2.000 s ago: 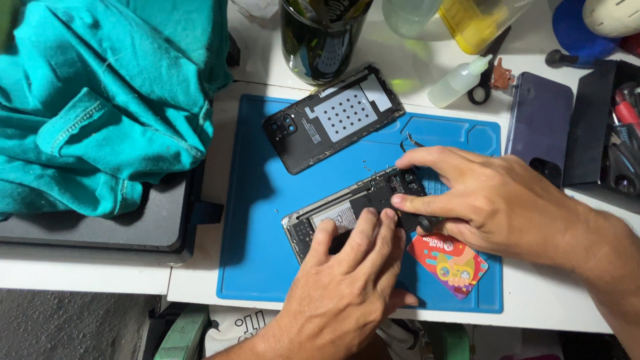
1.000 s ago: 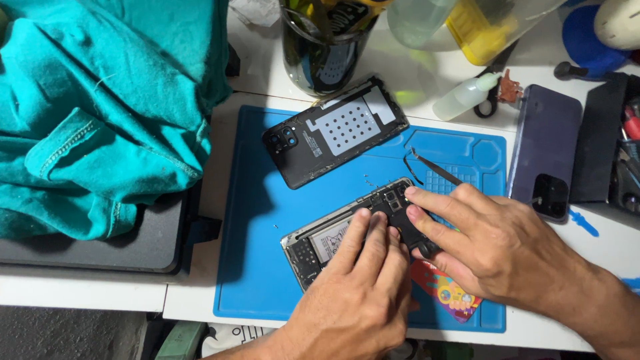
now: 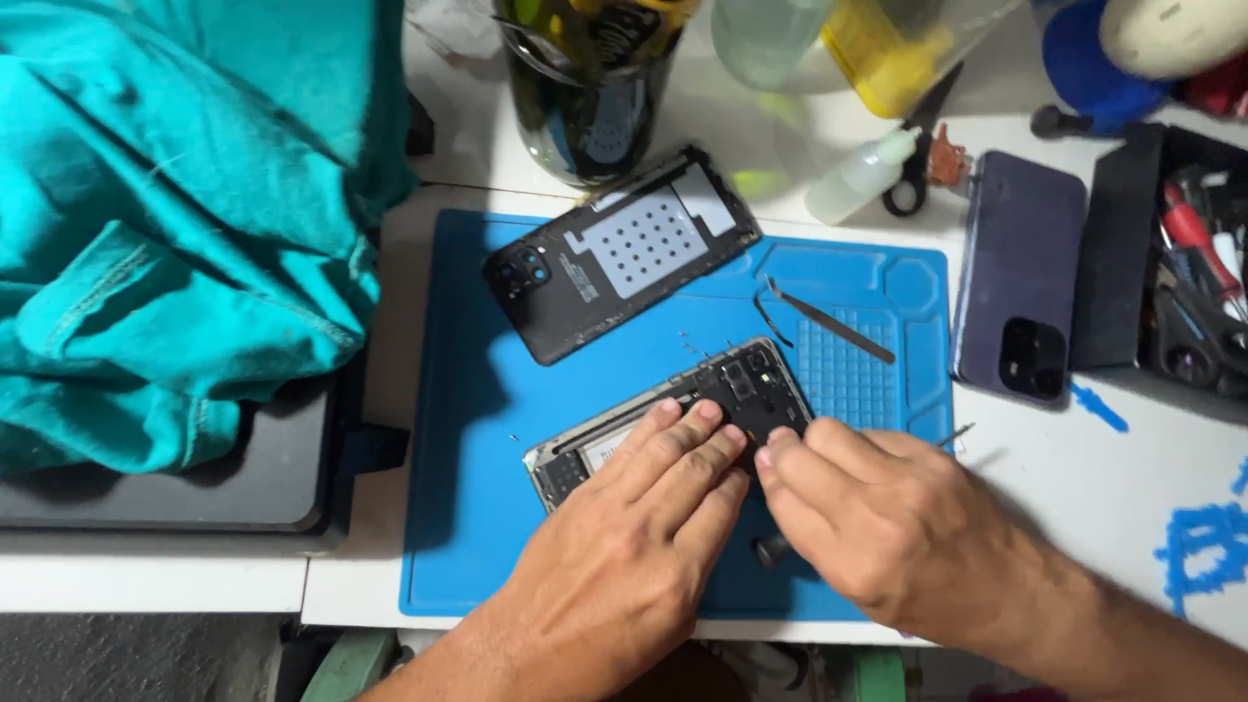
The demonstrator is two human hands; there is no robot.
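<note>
An opened smartphone (image 3: 746,378) lies tilted on a blue silicone repair mat (image 3: 453,390), its cameras and part of the battery showing. My left hand (image 3: 634,517) lies flat across its middle, fingers pressed on it. My right hand (image 3: 877,517) is at its right edge, fingers curled with the tips together; whether something is pinched there is hidden. Below that hand shows the end of a dark object (image 3: 770,551). The removed back cover (image 3: 624,258) rests above the phone, inner side up. Metal tweezers (image 3: 834,324) and a thin black strip (image 3: 772,320) lie at the mat's upper right. Tiny screws lie above the phone.
Right of the mat lie a purple smartphone (image 3: 1019,278) and a black box (image 3: 1121,253) of tools. A dropper bottle (image 3: 863,175), scissors (image 3: 907,190) and a dark glass container (image 3: 585,107) stand or lie behind. At left, teal cloth (image 3: 185,224) covers a black case (image 3: 263,468).
The tweezers, in my right hand one second ago, now lie on the mat. My right hand has moved down to the phone's right edge. The colourful card seen below the phone earlier is out of sight.
</note>
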